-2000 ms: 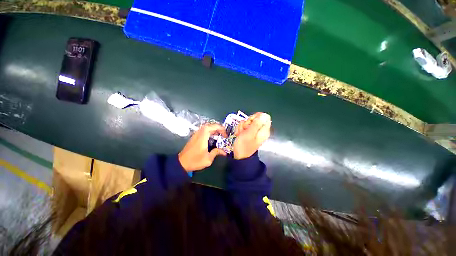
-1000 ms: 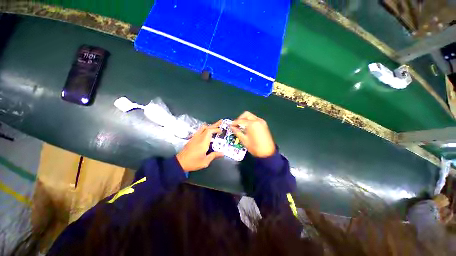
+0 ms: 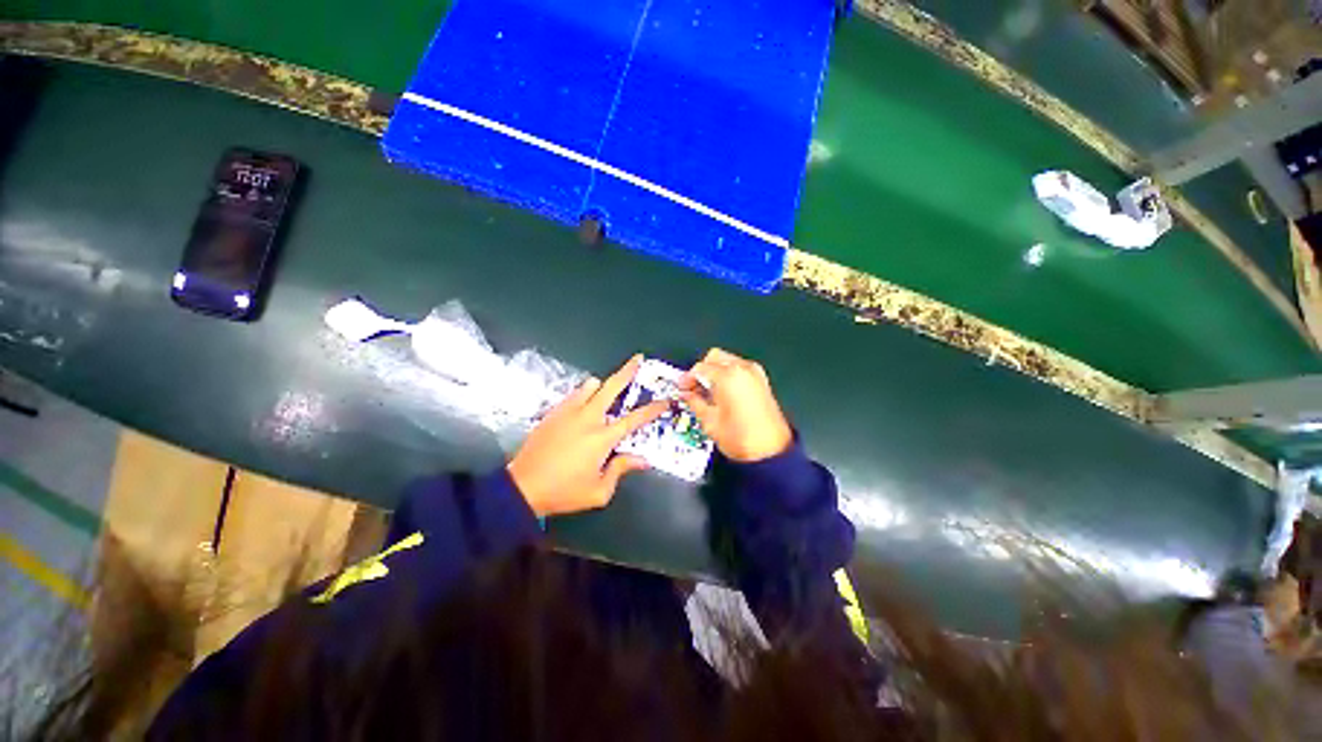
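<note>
A white, rounded square unit [image 3: 676,452] lies open face up on the dark green bench, with small dark and green parts inside. My left hand [image 3: 576,447] holds its left side, with fingers reaching over the open face. My right hand [image 3: 740,406] has its fingertips pinched at the unit's upper right part; what they pinch is too small to tell. A pale lead in a clear poly bag [image 3: 461,352] trails left from the unit. The join between them is hidden by my left hand.
A smartphone [image 3: 237,235] lies at the left. A blue corrugated sheet [image 3: 609,123] spans the green conveyor belt [image 3: 928,174], beyond the worn edge rail [image 3: 928,319]. Another bagged unit [image 3: 1102,215] is on the belt. An open cardboard box [image 3: 276,529] stands lower left. Part of a person shows lower right.
My hands have moved from cupping the unit closely to leaving its open face more visible. My left fingers now reach further over it. The view has shifted, and the bagged unit on the belt appears further left.
</note>
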